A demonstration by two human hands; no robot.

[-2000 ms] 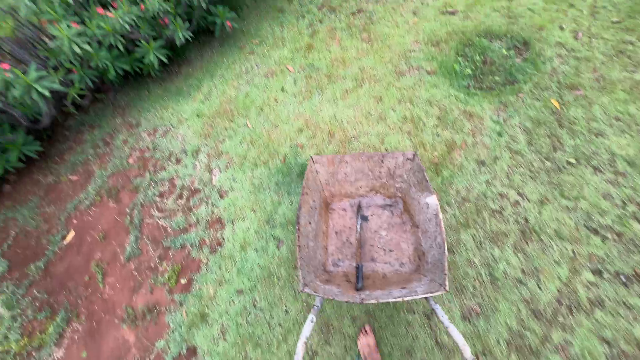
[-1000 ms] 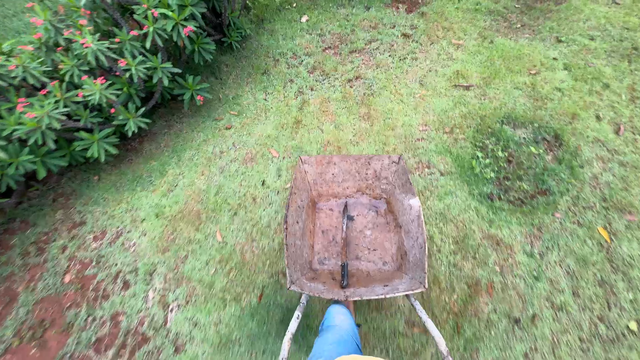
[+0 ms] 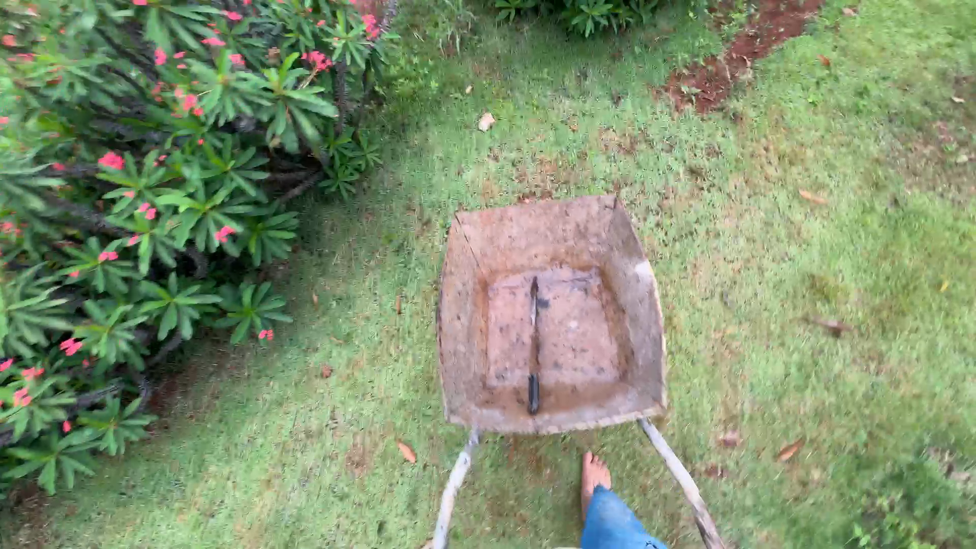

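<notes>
A rusty, dirt-stained wheelbarrow tray (image 3: 549, 229) stands ahead of me on the grass. Two pale handles, the left one (image 3: 455, 488) and the right one (image 3: 682, 480), run back from it and leave the lower edge of the view. Inside the tray lies a long thin blade tool, its dark handle (image 3: 533, 394) toward me and its narrow blade (image 3: 534, 328) pointing away. Neither my left hand nor my right hand shows. Between the barrow handles appear my bare foot (image 3: 594, 474) and a blue trouser leg (image 3: 616, 522).
A dense bush with pink-red flowers (image 3: 179, 305) fills the left side. More low foliage (image 3: 591, 14) grows at the top. A strip of bare red soil (image 3: 743, 57) crosses the lawn at the upper right, and dry leaves (image 3: 791, 450) are scattered on the grass.
The wheelbarrow has moved forward over the lawn, and the flowering bush now stands beside it on the left. The blade tool remains in the tray. The red soil earlier at the lower left is largely out of view.
</notes>
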